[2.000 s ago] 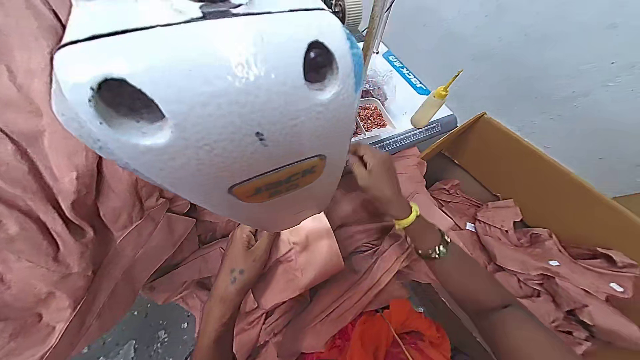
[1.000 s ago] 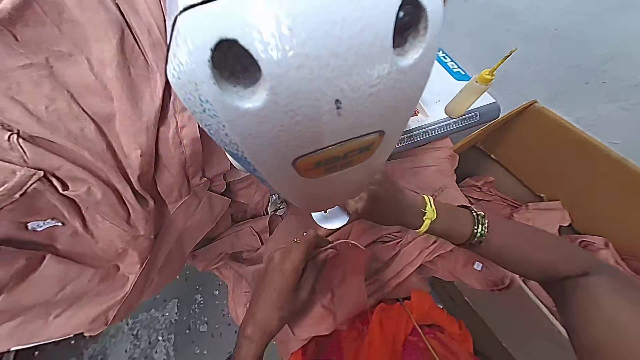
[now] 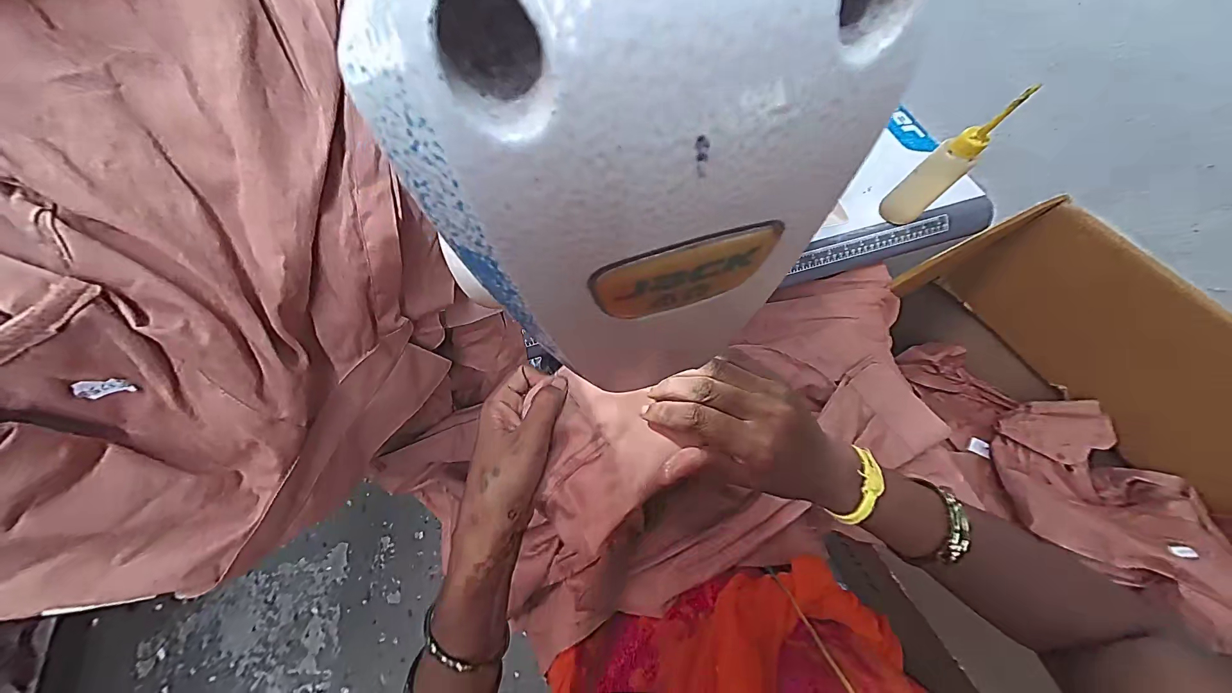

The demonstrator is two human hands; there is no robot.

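Observation:
A white Jack sewing machine head (image 3: 635, 173) fills the upper middle and hides its needle area. Salmon-pink fabric (image 3: 616, 452) lies under the machine's front end, lit brightly near the needle area. My left hand (image 3: 520, 423) pinches the cloth between thumb and fingers, just left of the machine's tip. On the other side, my right hand (image 3: 736, 423) has its fingertips on the fabric, fingers bent and pointing left; whether they grip it cannot be told.
More pink cloth (image 3: 221, 289) is heaped at the left. A cardboard box (image 3: 1107, 327) at the right holds pink pieces with small white tags. A yellow-capped oil bottle (image 3: 929, 188) lies on the machine bed, behind a printed ruler strip (image 3: 871, 245). Orange-red clothing (image 3: 751, 635) shows at the bottom.
My hands were close together near a white round thing under the machine one second ago; now they are apart, on either side of the lit cloth. The view has shifted.

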